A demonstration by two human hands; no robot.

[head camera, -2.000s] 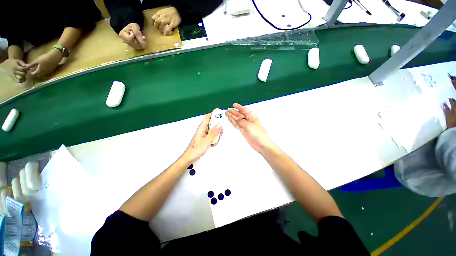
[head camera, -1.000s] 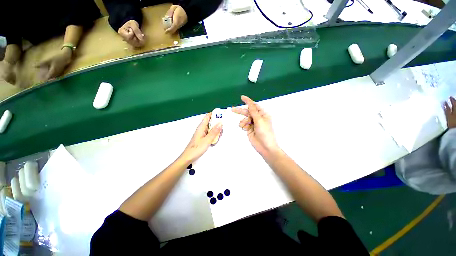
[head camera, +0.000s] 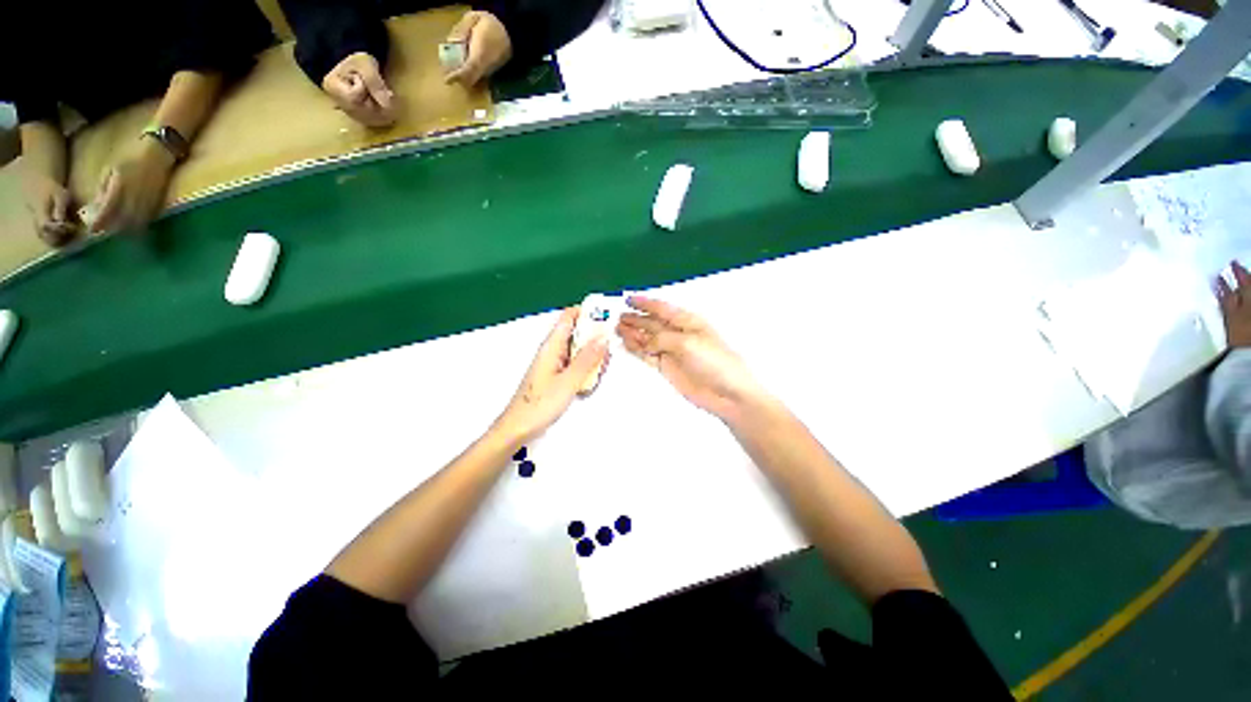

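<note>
A white oblong housing [head camera: 593, 318] stands out between my hands near the table's far edge, with a small dark mark near its far end. My left hand [head camera: 552, 377] holds it, thumb across its near part. My right hand [head camera: 675, 353] is just right of the housing's far end, fingers bent toward it; whether it touches or holds anything small is too unclear to tell. Several flat dark discs [head camera: 604, 536] lie on the white table [head camera: 851, 370] near my body, and others [head camera: 526, 469] lie beside my left forearm.
Beyond the table, a green belt [head camera: 453, 247] carries white housings [head camera: 253, 269]. A grey post [head camera: 1125, 117] rises at the right. Piled housings [head camera: 87, 480] and a loose white sheet [head camera: 179, 535] are at the left. Other workers' hands [head camera: 364, 89] are opposite; another person's sleeve [head camera: 1191, 432] is at the right.
The housings on the belt have moved left. My right hand drew back from the housing with its index finger extended, then came in close again. My left hand has kept its hold.
</note>
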